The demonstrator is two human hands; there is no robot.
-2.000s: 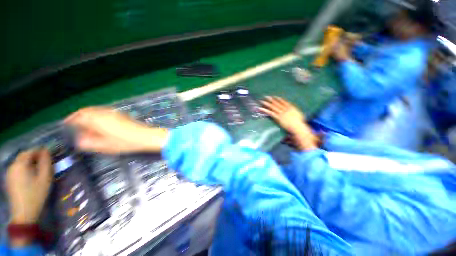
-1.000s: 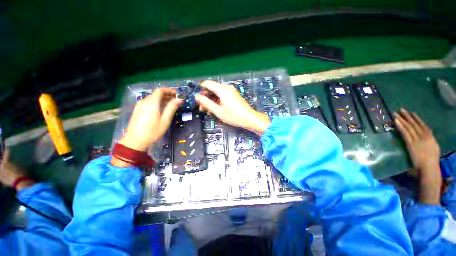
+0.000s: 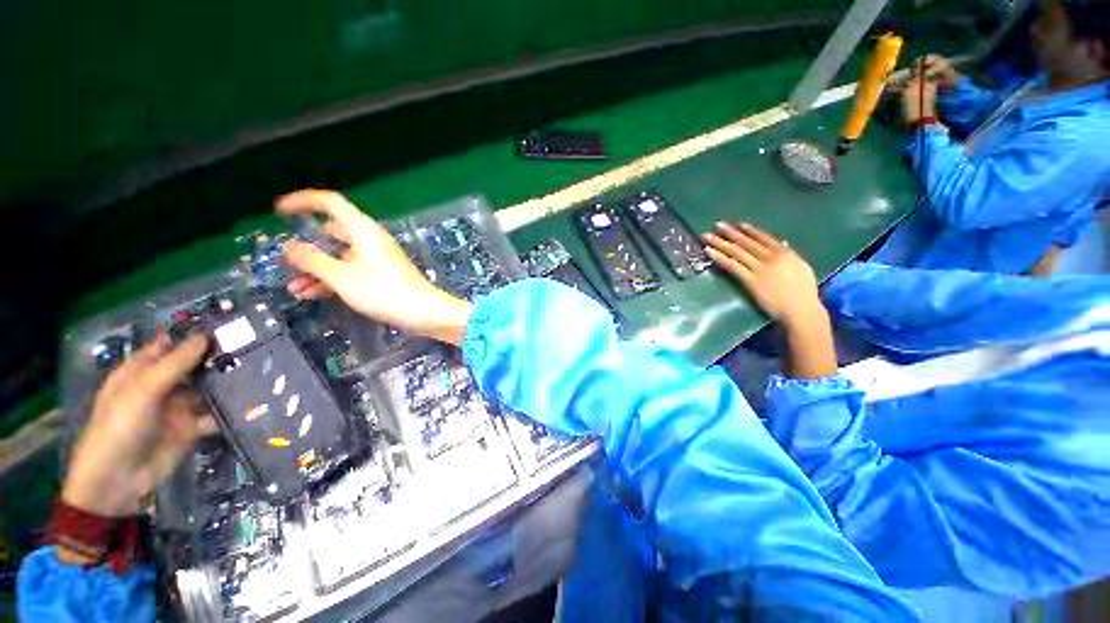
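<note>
A black phone housing [image 3: 282,411] with a white square and small orange and white marks is tilted over the left part of the clear blister tray [image 3: 493,219], which is full of small boards. My left hand [image 3: 132,420], red strap at its wrist, grips the housing at its upper left edge; some fingertips are hidden. My right hand [image 3: 365,270] is above the tray's back part, beyond the housing's top end, with thumb and fingers apart. Small blue-green boards lie under and beside its fingertips. I see nothing held in it.
Two black housings [image 3: 617,250] lie side by side right of the tray, near a neighbour's hand [image 3: 767,278]. A partly covered housing [image 3: 566,270] lies by the tray's right edge. Another black slab [image 3: 560,146] is on the belt. A yellow screwdriver [image 3: 872,91] and round dish [image 3: 806,163] are farther right.
The view has turned right, so the tray appears farther left. My right hand has left the housing's top end and its fingers have spread. My left hand is now at the housing's side.
</note>
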